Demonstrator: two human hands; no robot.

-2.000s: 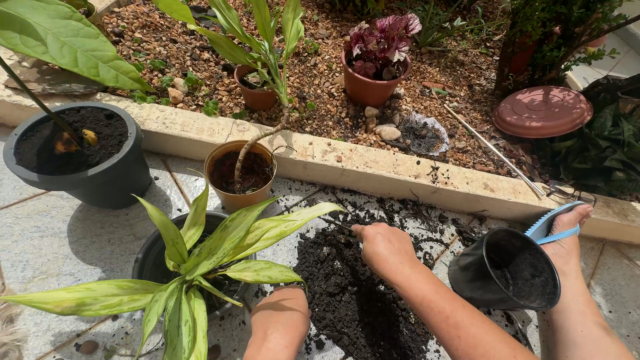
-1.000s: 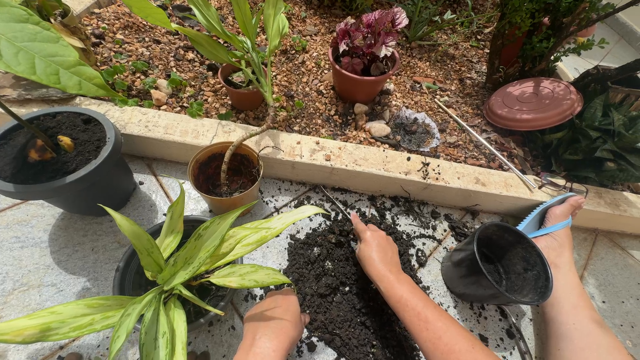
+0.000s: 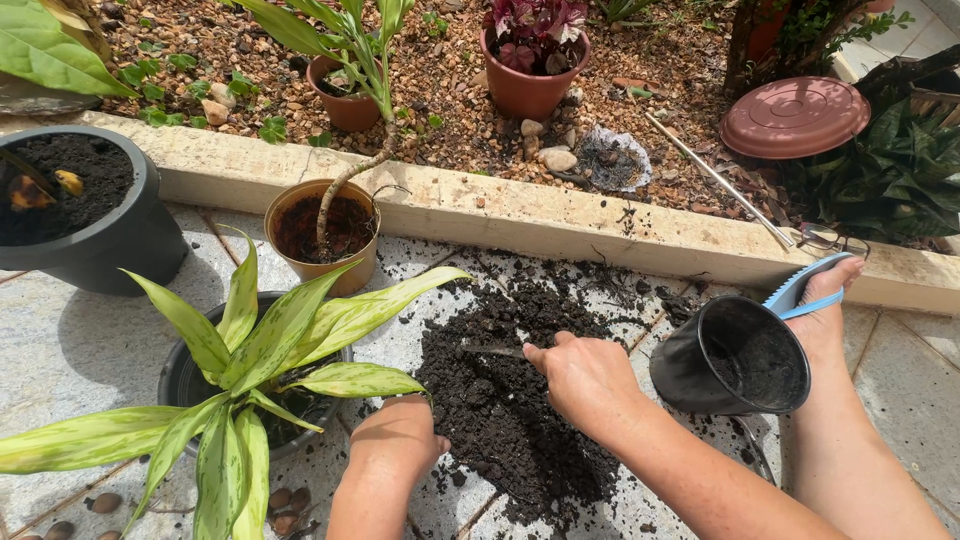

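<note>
My right hand (image 3: pixel 589 375) grips a thin metal blade, perhaps a knife (image 3: pixel 491 350), which lies against the heap of dark potting soil (image 3: pixel 517 412) on the tiles. At the soil's left edge rests my left hand (image 3: pixel 397 435), partly under a leaf; its fingers are mostly hidden, and I cannot tell whether it holds anything. Left of it, a plant with variegated leaves (image 3: pixel 274 345) stands in a dark plastic pot (image 3: pixel 176 375). An empty black plastic pot (image 3: pixel 731 356) leans to the right of my right hand, soil clinging inside.
A tan pot (image 3: pixel 360 277) with a bare-stemmed plant and a large grey pot (image 3: pixel 127 247) stand by the low concrete curb (image 3: pixel 465 199). Beyond lie gravel, a potted purple-leaved plant (image 3: pixel 536 82), a terracotta-coloured lid (image 3: pixel 795 116) and a metal rod (image 3: pixel 720 180). Eyeglasses (image 3: pixel 821 237) lie near a sandalled foot (image 3: pixel 817 330).
The blade in my right hand was near the soil's upper edge a second ago and now lies lower, over the heap. My left hand stays beside the potted plant.
</note>
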